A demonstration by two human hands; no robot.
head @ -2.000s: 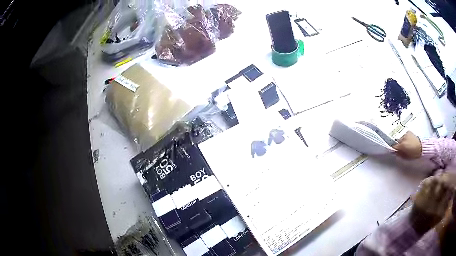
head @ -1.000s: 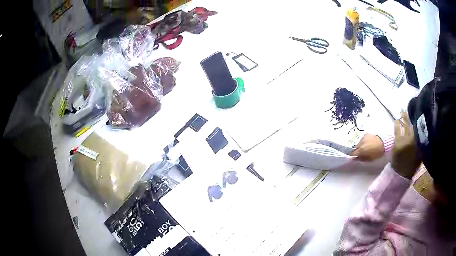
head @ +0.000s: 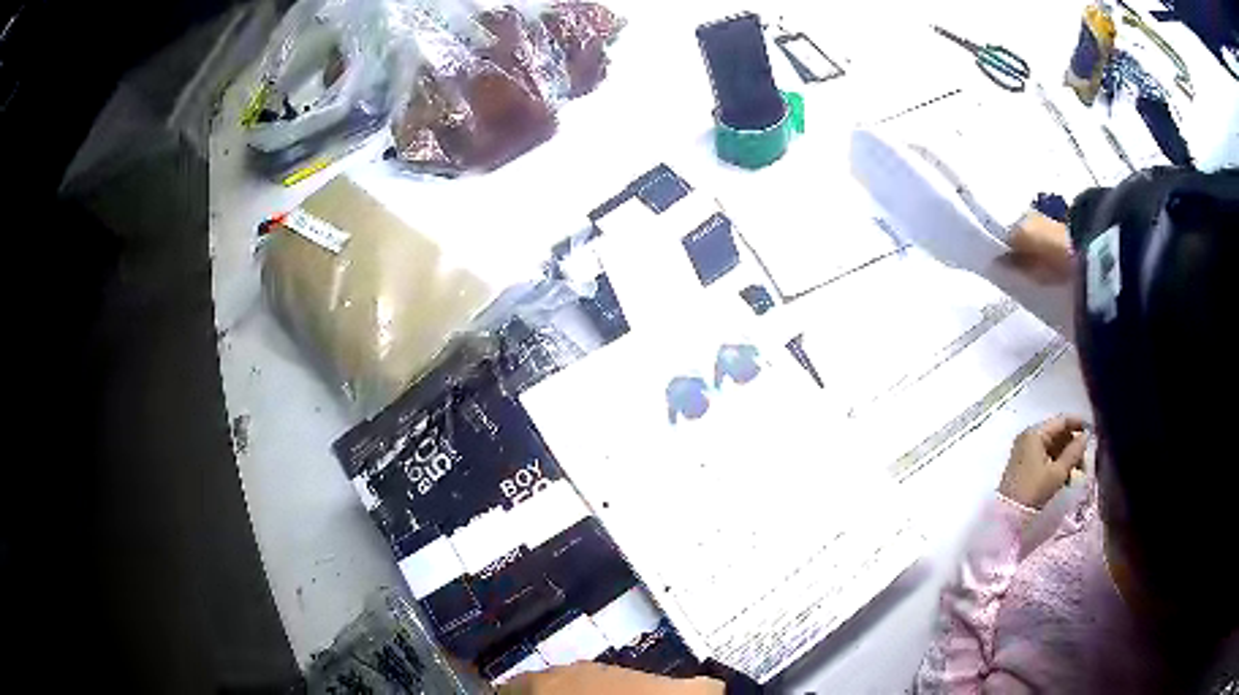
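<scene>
A spec sheet (head: 802, 530) with small blue-grey garment pictures lies on the white table. Its left edge overlaps a plastic-covered black and white label pack (head: 469, 475) with "BOY" lettering. A bare hand, which looks like my right hand (head: 605, 679), is cut off by the bottom edge, with a dark cuff or band beside it. It is at the lower edge of the label pack. Its fingers and any grip are hidden. My left hand is out of the picture. Stapled papers (head: 924, 204) are lifted by another person's hand.
The other person, in a pink sleeve (head: 1006, 584) and dark headwear (head: 1162, 353), is close on the right. A tan bag (head: 374, 278), reddish-brown bag (head: 482, 102), green tape roll (head: 756, 141) holding a phone (head: 741, 68), and scissors (head: 999, 64) lie beyond.
The view has swung right and back since one second ago. The other person has raised the stapled papers and leaned in, headwear now over the thread pile. A hand has entered at the bottom edge.
</scene>
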